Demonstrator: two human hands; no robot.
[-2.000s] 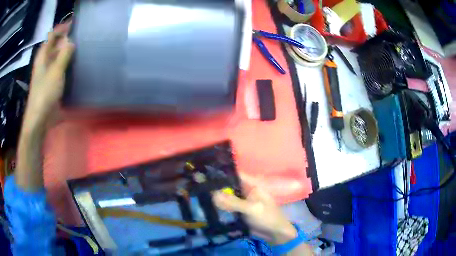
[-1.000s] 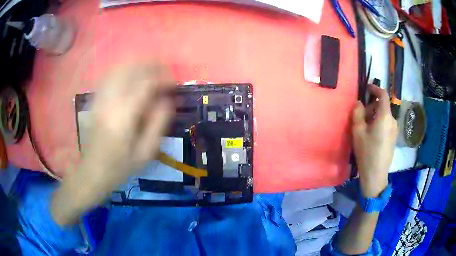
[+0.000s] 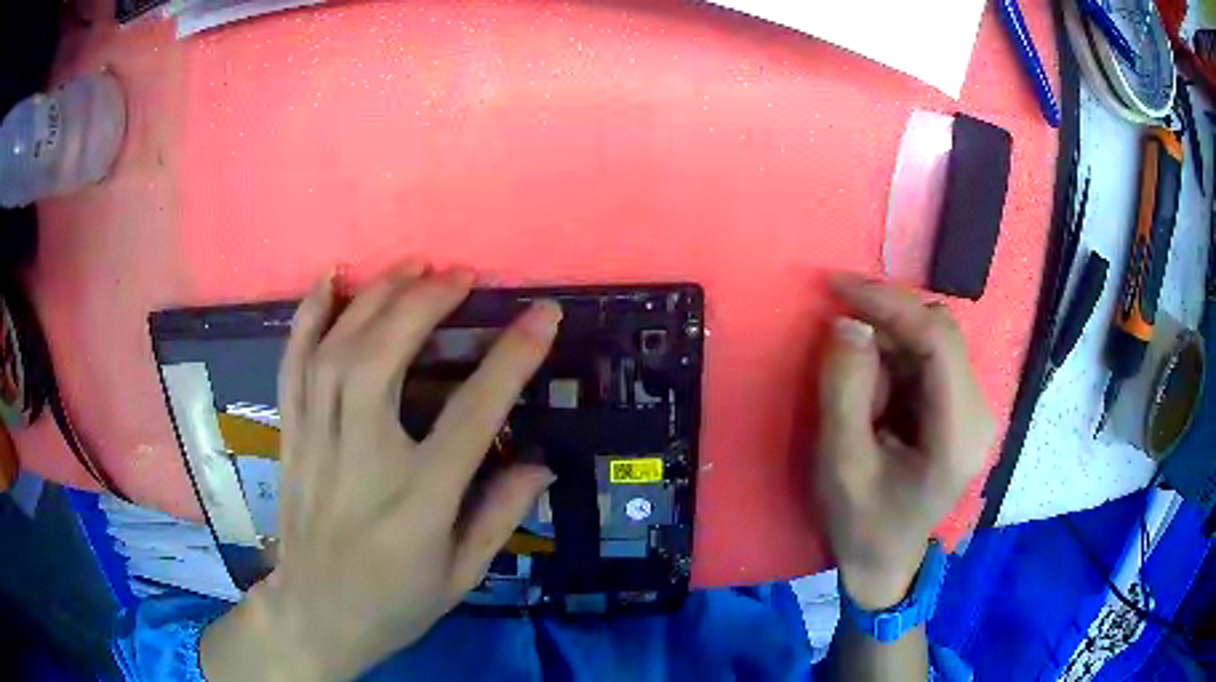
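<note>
The opened tablet (image 3: 646,425) lies face down on the pink-red mat near its front edge, with its inner parts showing. Yellow label (image 3: 636,470) and black tape strips sit on its right part. An orange-gold flex cable (image 3: 251,436) shows at the left, partly under my hand. My left hand (image 3: 387,440) rests spread over the tablet's middle, fingertips near its top edge, and holds nothing. My right hand (image 3: 900,426) is above the mat, right of the tablet and not touching it. Its fingers are curled with thumb and index close; no tool shows, and the palm side is hidden.
A dark block (image 3: 974,207) lies beside a clear-pink piece (image 3: 918,200) at the right of the mat. An orange and black tool (image 3: 1144,253) and a tape roll (image 3: 1176,396) are on the white surface. A translucent bottle (image 3: 64,139) stands upper left. Blue pliers (image 3: 1027,60) lie upper right.
The large panel seen first is gone from view. My left hand has come down onto the tablet. My right hand has moved left from the tools on the white surface to above the mat.
</note>
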